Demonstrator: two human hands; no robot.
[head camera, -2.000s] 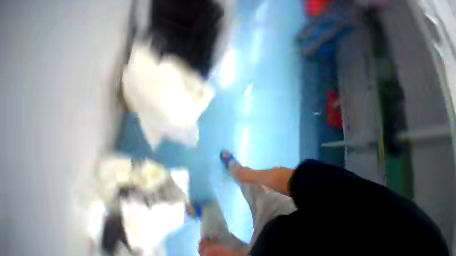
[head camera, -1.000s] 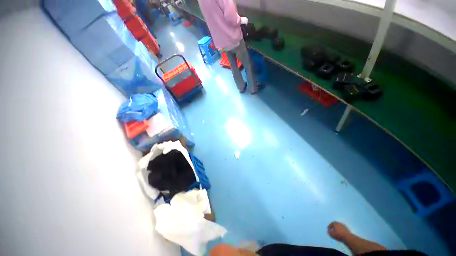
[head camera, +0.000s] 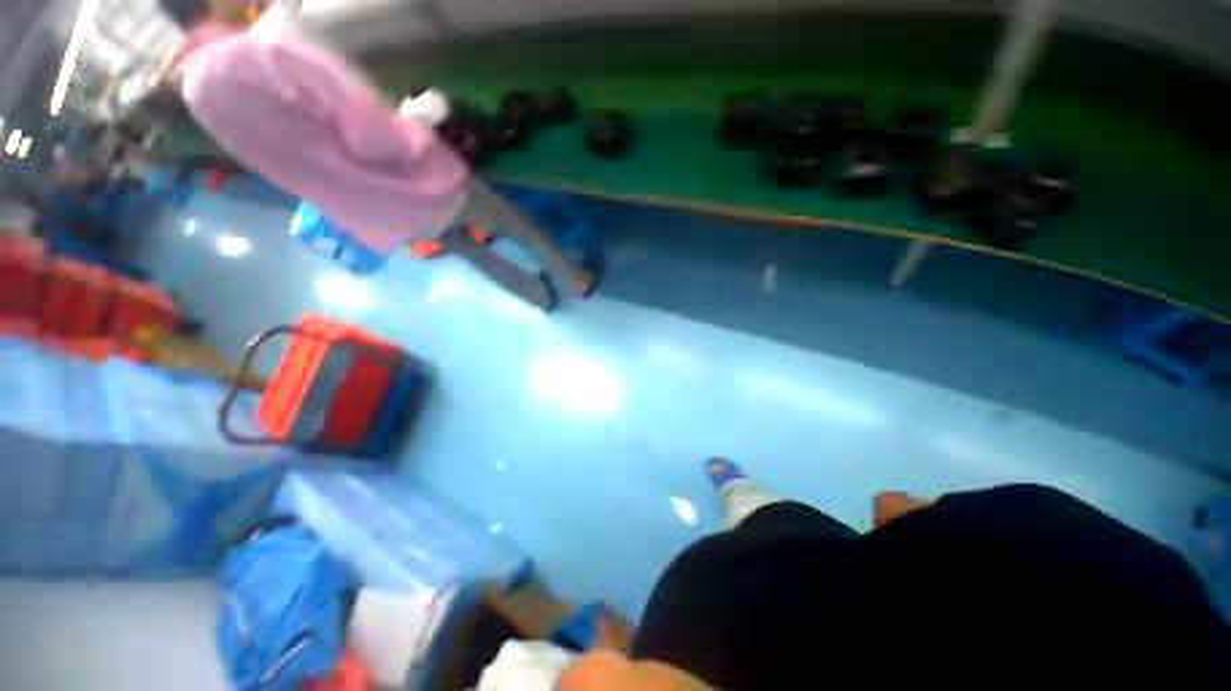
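Observation:
The view is tilted and blurred. My left hand is at the bottom edge, partly cut off, beside a piece of the white sack; whether it grips the sack cannot be told. My right hand shows only as a small patch of skin past my dark clothing, its fingers hidden. One of my feet in a blue shoe is on the glossy blue floor.
A cart with red crates stands in the aisle. A person in pink stands by the green bench, which holds black parts. A blue plastic bag and blue-white sheeting lie along the wall side.
The view has turned, so the cart and person appear further left. The white sack has mostly dropped out at the bottom. My foot has come into view; my right hand shows less.

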